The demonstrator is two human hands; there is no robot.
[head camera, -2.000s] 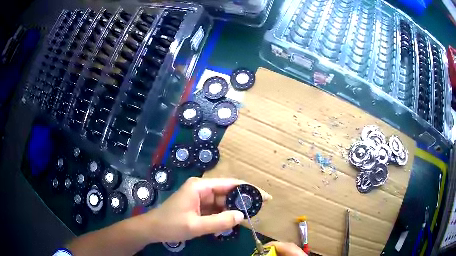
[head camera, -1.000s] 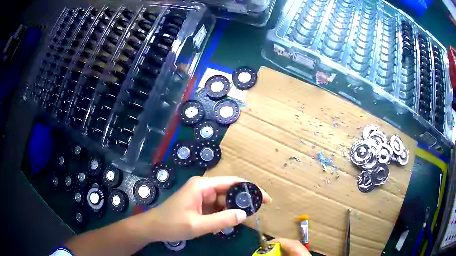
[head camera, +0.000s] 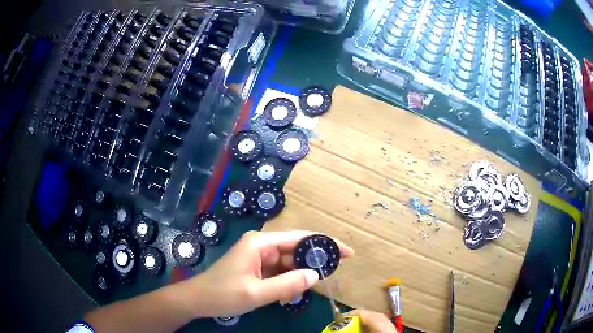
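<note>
My left hand [head camera: 250,273] holds a round black disc part [head camera: 316,256] between thumb and fingers, its face with the pale grey centre turned up, above the lower left edge of the cardboard. My right hand [head camera: 378,322], cut off by the bottom edge, holds a yellow-handled scraper [head camera: 342,324]. Its thin metal shaft reaches up to the disc's face; whether the tip touches is too blurred to tell. More black discs [head camera: 266,199] lie loose on the mat, left of the cardboard.
The cardboard sheet [head camera: 364,169] bears crumbs [head camera: 418,207], silvery ring parts [head camera: 480,197], a red-handled brush [head camera: 395,302] and a thin dark tool [head camera: 452,302]. Clear trays stand left [head camera: 250,62] and upper right [head camera: 416,88]. Blue-handled pliers [head camera: 554,306] lie far right.
The scraper's shaft has shifted slightly over and beside the disc, and its handle has moved a little in my right hand. My left hand still holds the disc in nearly the same place.
</note>
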